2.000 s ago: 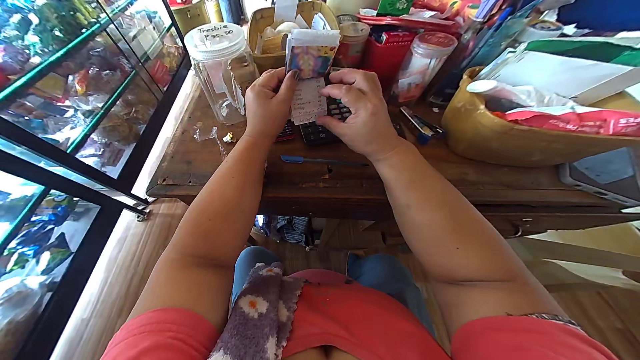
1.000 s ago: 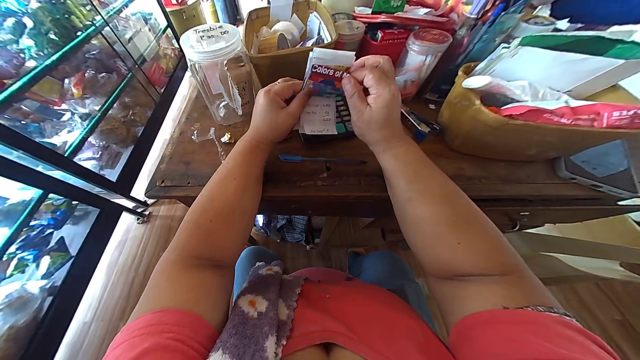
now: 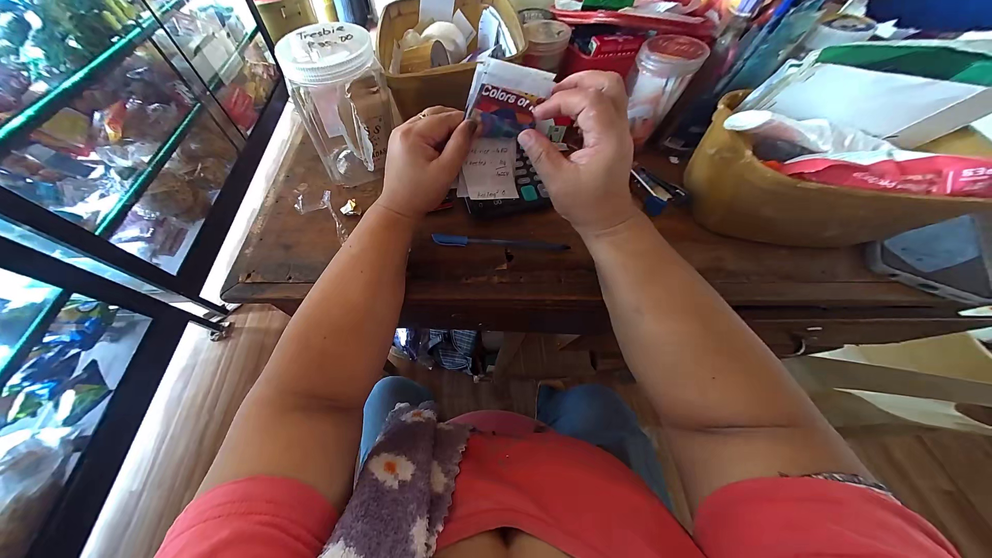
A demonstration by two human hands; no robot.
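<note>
My left hand (image 3: 425, 159) pinches the left edge of a small stack of papers, a colourful printed piece (image 3: 504, 112) and a white slip with handwriting (image 3: 488, 170). At the right edge of the printed piece is my right hand (image 3: 585, 147), its thumb and index finger close to the paper; whether they grip it, I cannot tell. A black calculator (image 3: 531, 190) lies partly hidden under the slip. Nearer the desk's front edge lies a blue pen (image 3: 500, 242).
A clear lidded plastic jar (image 3: 333, 108) and a yellowish container (image 3: 426, 81) stand behind my left hand. To the right are a red-lidded jar (image 3: 663, 85) and a large tan container (image 3: 775, 194) of packets. A glass display case (image 3: 116, 155) borders the left side.
The printed face of the papers has changed from a picture with a slip below to a piece with large lettering. My right hand has moved up from the slip's lower part.
</note>
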